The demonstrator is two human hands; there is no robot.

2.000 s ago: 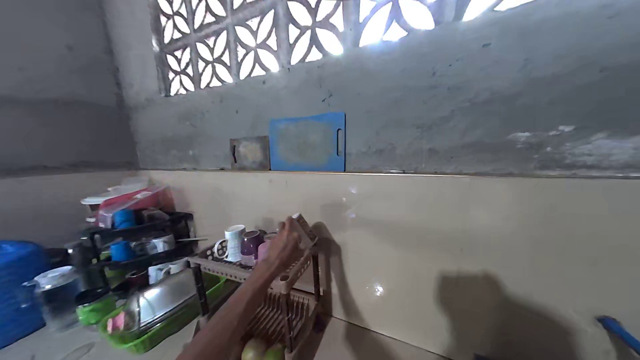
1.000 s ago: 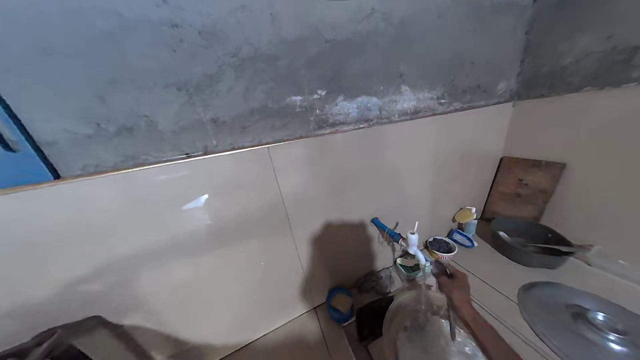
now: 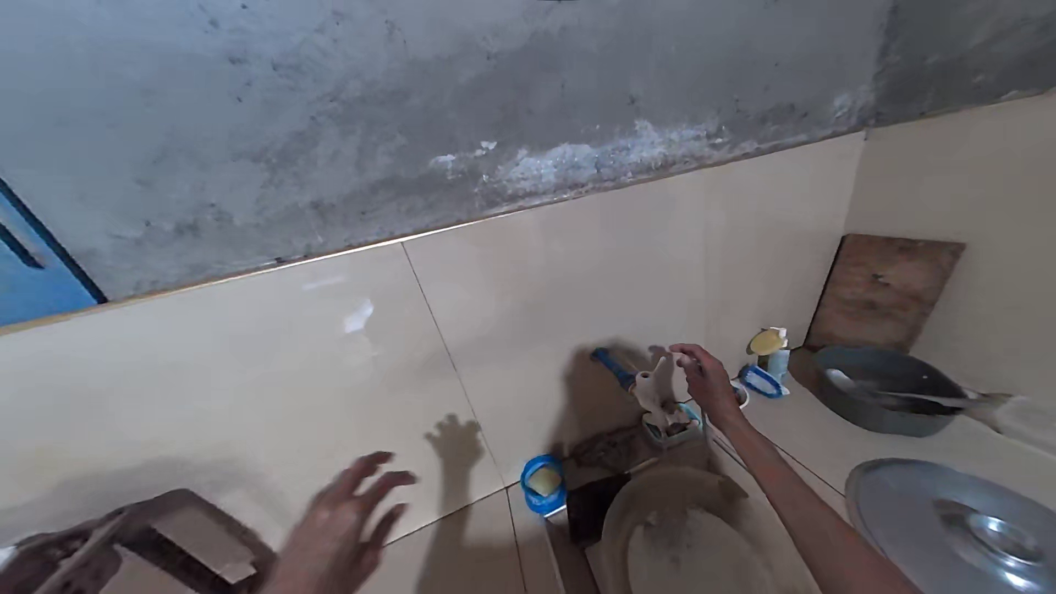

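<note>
My right hand (image 3: 708,384) is raised just right of a white plastic faucet (image 3: 650,386) on a blue pipe (image 3: 612,368); its fingers are partly curled, and whether they touch the faucet handle I cannot tell. My left hand (image 3: 351,520) hovers at the lower middle with fingers apart and nothing in it. Below the faucet lies a pale round basin (image 3: 615,528). A small container with scrubbers (image 3: 672,425) sits under the spout. A blue dish with a yellowish piece (image 3: 543,481) stands left of the basin.
A brown plastic rack (image 3: 177,503) is at the lower left. On the right are a metal lid (image 3: 907,495), a dark grey basin (image 3: 866,421) with a ladle-like utensil, a wooden board (image 3: 883,289), a bottle (image 3: 778,363) and a blue-rimmed brush (image 3: 762,381). A blue cutting board (image 3: 41,289) hangs at left.
The view has swung right from the dish rack to the sink. My right hand has moved up beside the faucet from above the basin, where it held a utensil. My left hand has come into view.
</note>
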